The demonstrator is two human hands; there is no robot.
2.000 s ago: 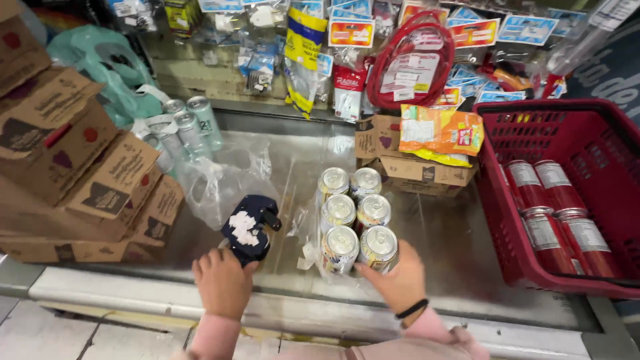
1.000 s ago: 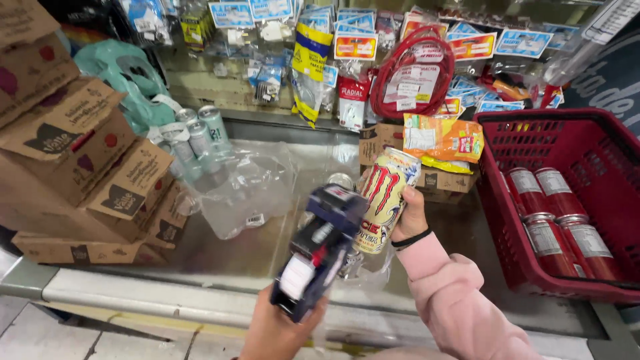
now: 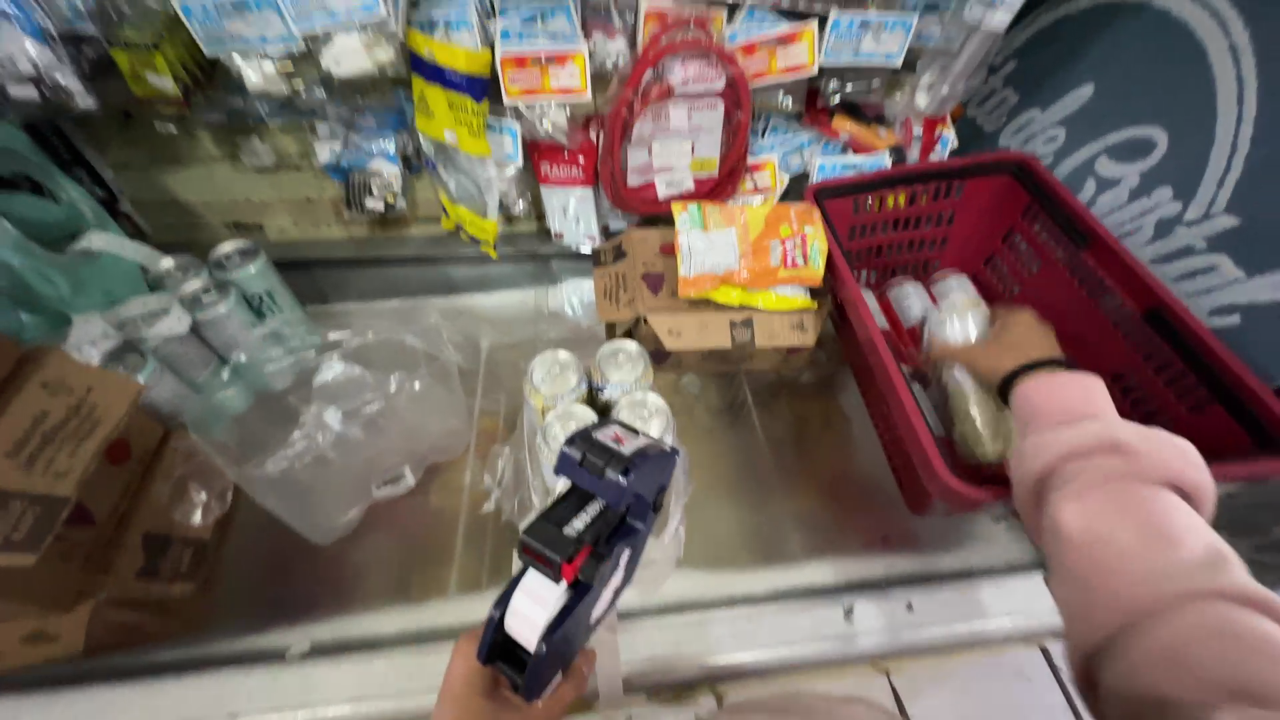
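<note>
My left hand grips a dark blue price labeling gun with a white label roll, held over the near part of a pack of drink cans partly wrapped in clear plastic. My right hand reaches into a dark red plastic basket and is on a pale, blurred item; its grip is hard to make out. A clear bag of something greenish lies just below that hand. Red cans seem to lie beside it, mostly hidden.
Cardboard boxes are stacked at the left, next to silver-green cans and an empty-looking clear plastic wrap. Behind the can pack, an orange packet rests on a cardboard box. Packaged goods hang along the back, including a coiled red hose.
My right hand has let go of the can it held up and moved right into the basket. The labeling gun stays in my left hand over the can pack. The view has come closer.
</note>
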